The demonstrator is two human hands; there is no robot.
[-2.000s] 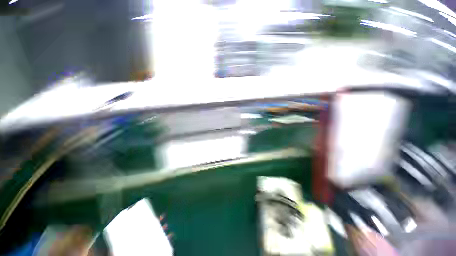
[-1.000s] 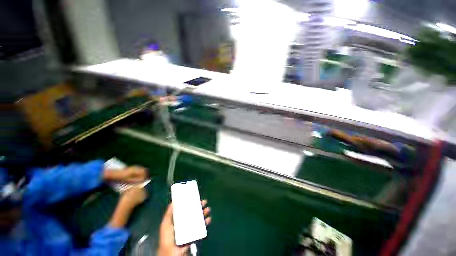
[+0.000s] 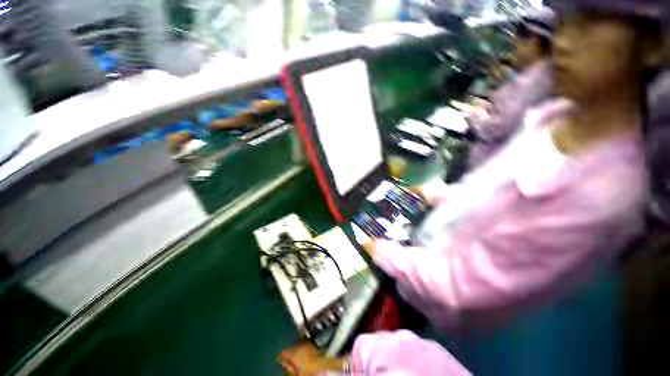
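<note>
My right hand [image 3: 305, 360], in a pink sleeve, is at the bottom edge, close to the front of a cream metal box [image 3: 297, 283]. It is blurred and partly cut off, so its grip cannot be told. Black leads [image 3: 294, 257] lie tangled on top of the box, which stands tilted in view on the green bench [image 3: 220, 308]. A pale yellow paper sheet [image 3: 341, 250] lies beside the box. My left hand is out of the picture, and no handset shows in front of me.
A red-edged black board with a white sheet [image 3: 344, 125] stands beyond the box. A worker in pink [image 3: 507, 228] is close at right, hands by dark handsets [image 3: 393, 209]. A red plastic thing [image 3: 383, 314] is below the bench edge. A metal-edged line [image 3: 147, 261] runs at left.
The view has swung right. The white-screened phone with its cable in my left hand and the blue-sleeved neighbour have left the picture. My right hand, the full board and the pink-clothed worker now show.
</note>
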